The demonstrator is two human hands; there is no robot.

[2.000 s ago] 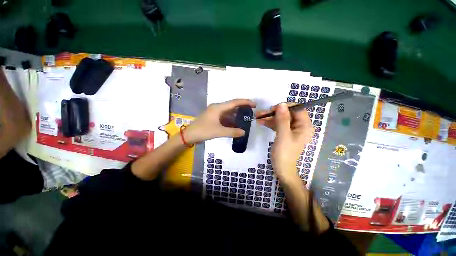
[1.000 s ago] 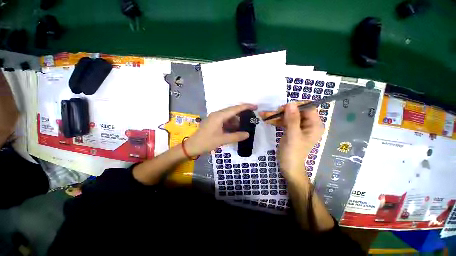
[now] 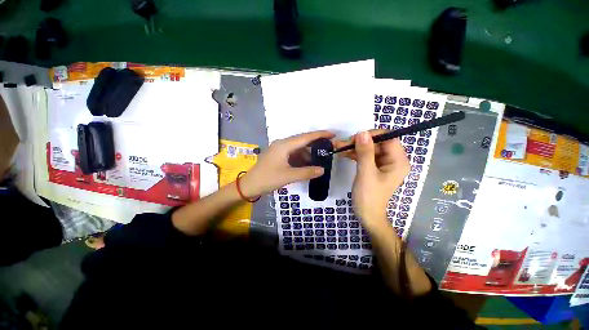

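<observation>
My left hand holds a black plastic housing by its sides, above the label sheet. A label with a pale marking lies on the housing's upper end. My right hand holds dark tweezers like a pen, their tip at the label. The label sheet is blank at the top, with rows of small dark labels in its lower part. A second label sheet with dark labels shows beside and under it at the right.
Two black housings sit on the printed work board at the left. Several black pieces lie on the green belt beyond. A grey panel is right of the sheets. Another person's arm shows at the left edge.
The label sheet shifted and tilted, its blank top now reaching further toward the belt. Pieces on the belt moved left. Both hands keep hold, with the tweezers still at the label.
</observation>
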